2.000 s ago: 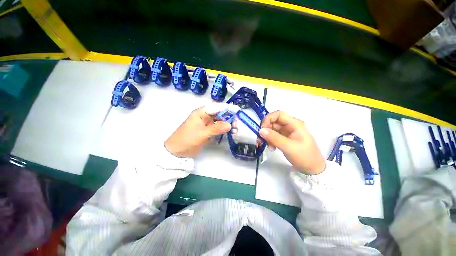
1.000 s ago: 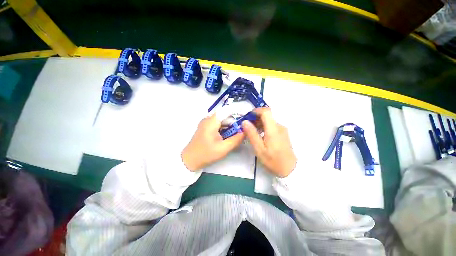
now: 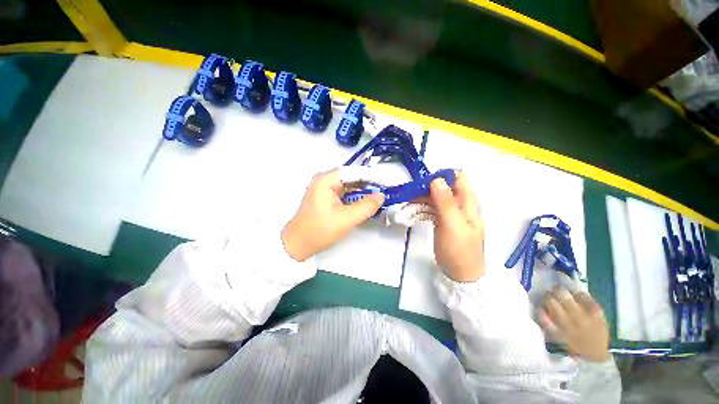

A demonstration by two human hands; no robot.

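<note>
My left hand (image 3: 325, 216) and my right hand (image 3: 459, 229) hold a blue wristwatch (image 3: 404, 192) between them, its strap stretched sideways across both sets of fingertips. Its case is mostly hidden by my left fingers. Whitish covers show on some fingertips. Open dark blue watches (image 3: 392, 144) lie on the white sheet just beyond my hands. Several buckled watches (image 3: 251, 85) stand in a row near the yellow edge, and one more buckled watch (image 3: 189, 121) stands in front of the row's left end.
Another person's hand (image 3: 575, 319) is at the right beside open watches (image 3: 544, 243) on the white sheet. More watches (image 3: 691, 276) lie side by side at far right. Yellow edging (image 3: 489, 142) borders the dark green conveyor. A brown carton (image 3: 648, 39) stands across the line.
The held strap has been pulled out longer between my hands, and my right hand has moved right. Another person's hand has come in at the right watches. The camera view has shifted a little.
</note>
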